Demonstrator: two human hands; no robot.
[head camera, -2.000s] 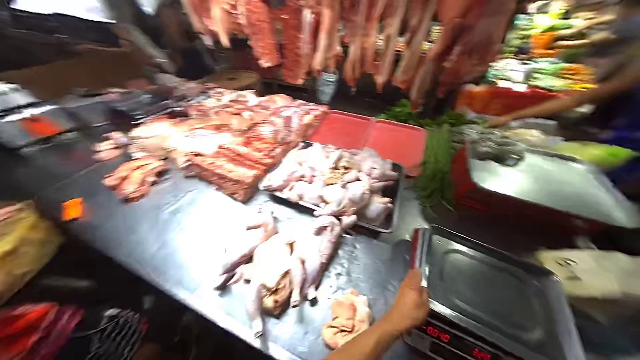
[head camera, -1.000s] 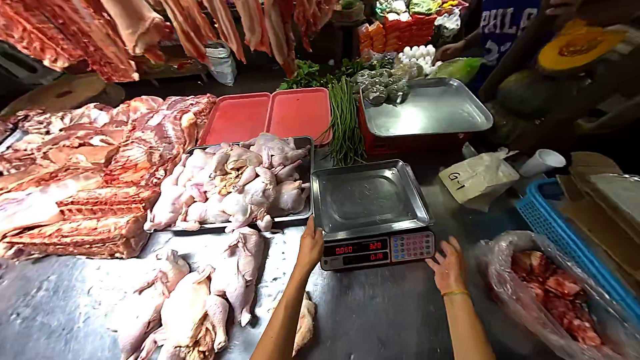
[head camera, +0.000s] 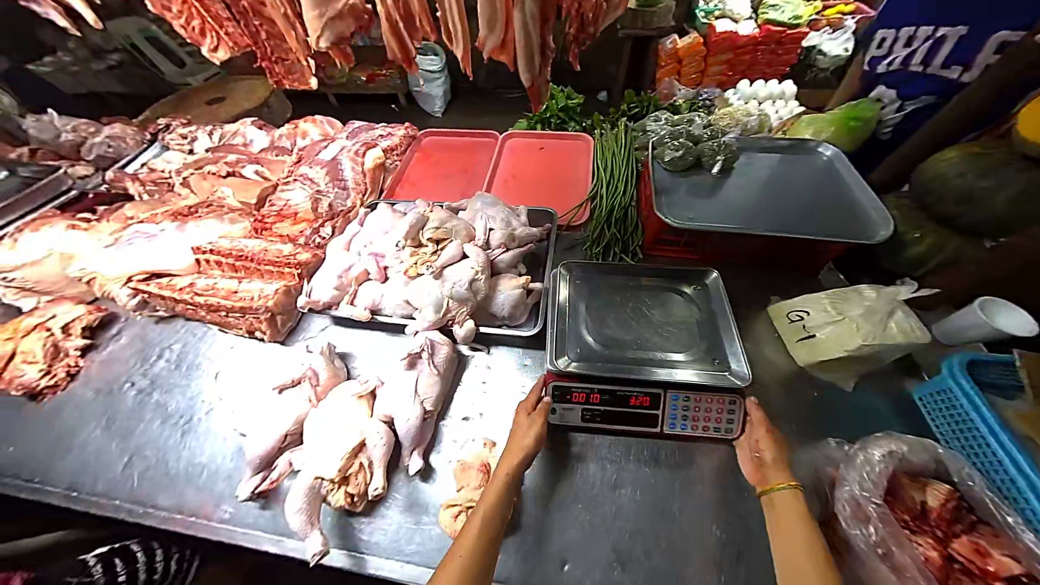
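A digital weighing scale with a steel pan (head camera: 650, 325) stands on the metal counter (head camera: 601, 504), its red digits lit and a keypad at its front right. My left hand (head camera: 530, 426) is against the front left corner of the scale. At the front right corner, my right hand (head camera: 762, 443), with a yellow band on the wrist, touches the scale's side. The pan holds nothing. Left of the scale lies a tray of raw chickens (head camera: 439, 272), and nearer the front edge are several plucked chickens (head camera: 341, 431). A small piece of chicken (head camera: 471, 487) lies beside my left forearm.
Raw pork slabs (head camera: 236, 236) cover the left, with meat hanging above. Behind are red trays (head camera: 540, 166), long green beans (head camera: 613, 191) and a metal tray (head camera: 764, 191). At right are a marked plastic bag (head camera: 845, 329), a white cup (head camera: 985, 321), a blue basket (head camera: 967, 414) and bagged meat (head camera: 934, 512). A person in blue stands back right.
My right hand, out of view two seconds ago, has come to the scale's right corner. It was just off that corner one second ago. The scale now sits squarer to me.
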